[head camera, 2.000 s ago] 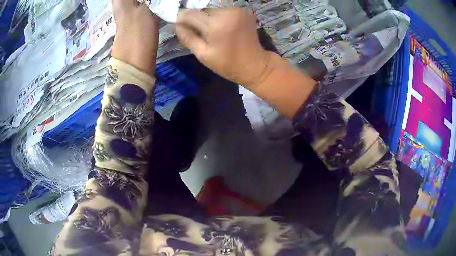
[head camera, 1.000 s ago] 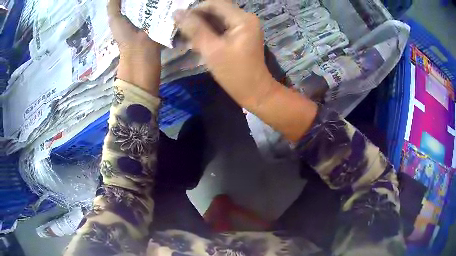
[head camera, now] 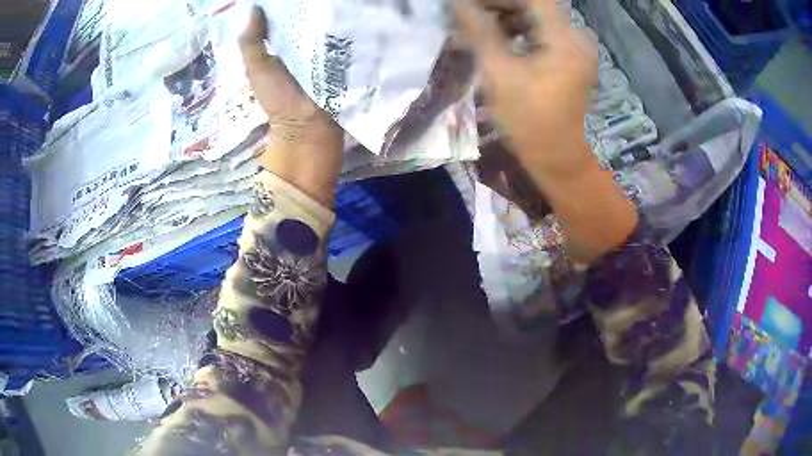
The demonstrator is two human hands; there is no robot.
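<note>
A white printed newspaper sheet [head camera: 369,76] lies over the layered newspaper stack [head camera: 133,169] at the top centre, creased and partly lifted. My left hand [head camera: 298,125] is at the sheet's left edge, thumb up, the fingers hidden under the paper. My right hand [head camera: 534,80] is blurred at the sheet's right side; its fingertips are near the top edge and whether they grip anything cannot be told. Right of it, a newspaper-lined crate holds rows of paper-wrapped pieces [head camera: 619,107], partly hidden by my right hand.
The blue crate [head camera: 717,240] at the right holds a magenta printed liner sheet [head camera: 783,258]. Tangled clear strands [head camera: 125,321] hang left below the stack. A rolled newspaper [head camera: 120,401] lies on the floor at lower left. A red item [head camera: 427,419] shows between the legs.
The small white paper between my hands now shows as a larger, opened sheet. My right hand has moved right, away from my left hand. The view has shifted, so the scene sits lower.
</note>
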